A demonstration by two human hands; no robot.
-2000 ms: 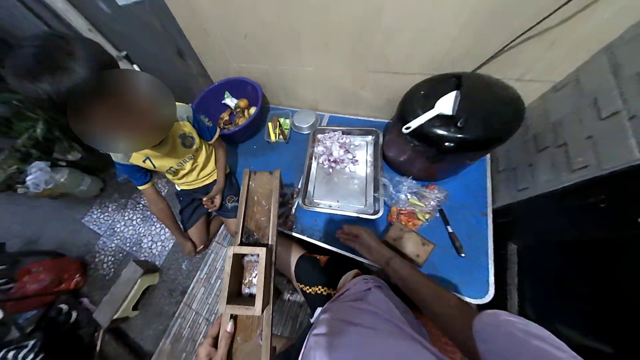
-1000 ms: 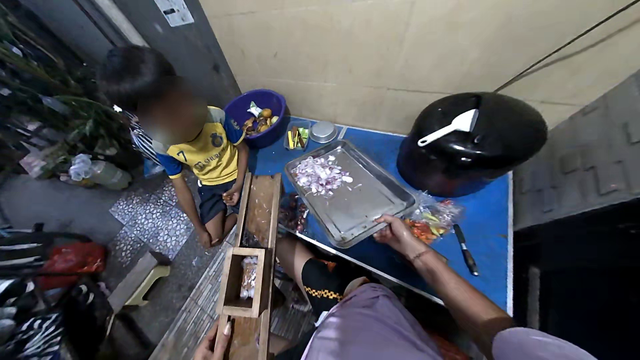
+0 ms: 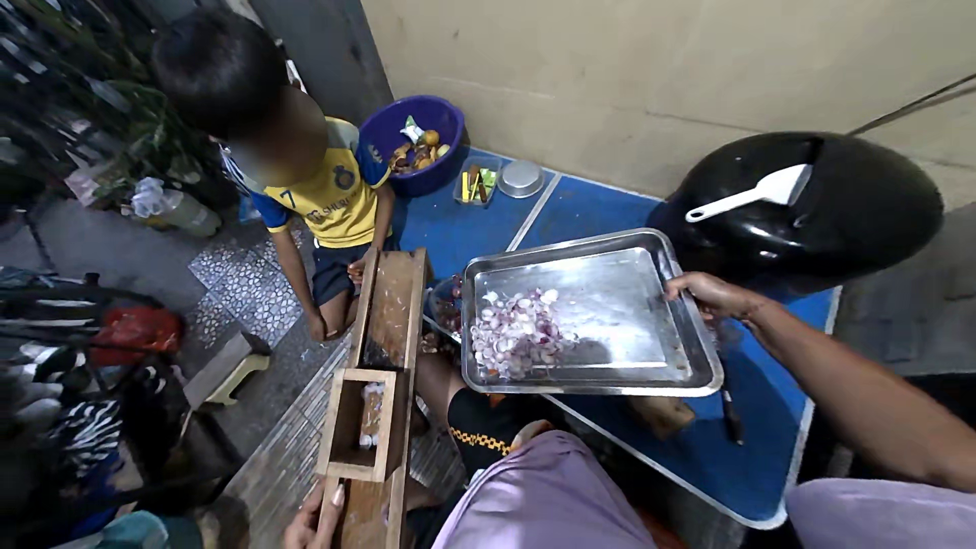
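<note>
My right hand (image 3: 709, 296) grips the right rim of a rectangular metal tray (image 3: 610, 305), held above the blue table. Sliced shallots (image 3: 518, 335) lie heaped in the tray's left part. At the bottom, my left hand (image 3: 314, 518) holds the lower edge of a long wooden slicer board (image 3: 393, 313), just below its wooden box (image 3: 328, 423). Pale pieces (image 3: 372, 412) show inside that box. The board's upper part lies left of the tray. Under the tray's left side, a container of shallots (image 3: 446, 305) is partly hidden.
A person (image 3: 328, 183) sits at the left. On the blue table (image 3: 435, 229) are a purple basin (image 3: 450, 164) with fruit, a small plastic box (image 3: 479, 183), a round metal lid (image 3: 521, 178), a wooden block (image 3: 665, 415) and a knife (image 3: 730, 412). A large black pot (image 3: 854, 221) bears a white spatula (image 3: 751, 194).
The tray lay on the table two seconds ago. My right hand took hold of it, lifted it and brought it toward the slicer board. My left hand remains at the board.
</note>
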